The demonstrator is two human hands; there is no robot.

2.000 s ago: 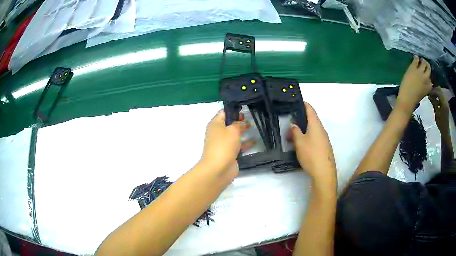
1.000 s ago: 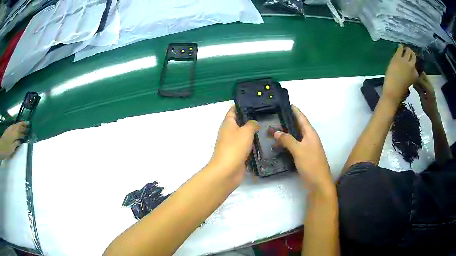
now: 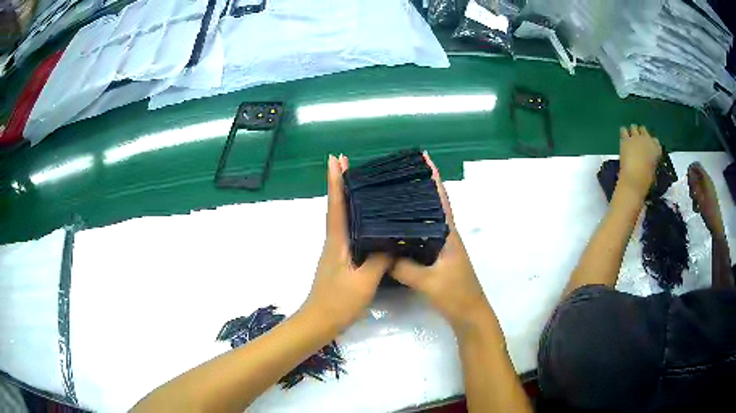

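A stack of black phone middle frames [image 3: 395, 202] is held up over the white mat, its ends towards me with many parallel edges showing, slightly fanned at the top. My left hand [image 3: 343, 262] grips its left side, fingers upright along it. My right hand [image 3: 448, 266] grips its right side. Both thumbs are at the stack's near lower edge and are blurred. A loose pile of black side keys [image 3: 315, 367] lies on the mat, partly hidden by my left forearm.
Single frames lie on the green belt at left [image 3: 250, 149] and right [image 3: 533, 125]. Another person's hand [image 3: 639, 161] and arms work at right beside a second black pile [image 3: 665, 246]. White plastic sheets [image 3: 323, 36] lie beyond the belt. A clear tape strip [image 3: 64, 314] crosses the mat.
The stack has been turned from lying flat, camera ends showing, to edges showing between both hands. A frame has appeared on the belt at right; the hand at far left is gone.
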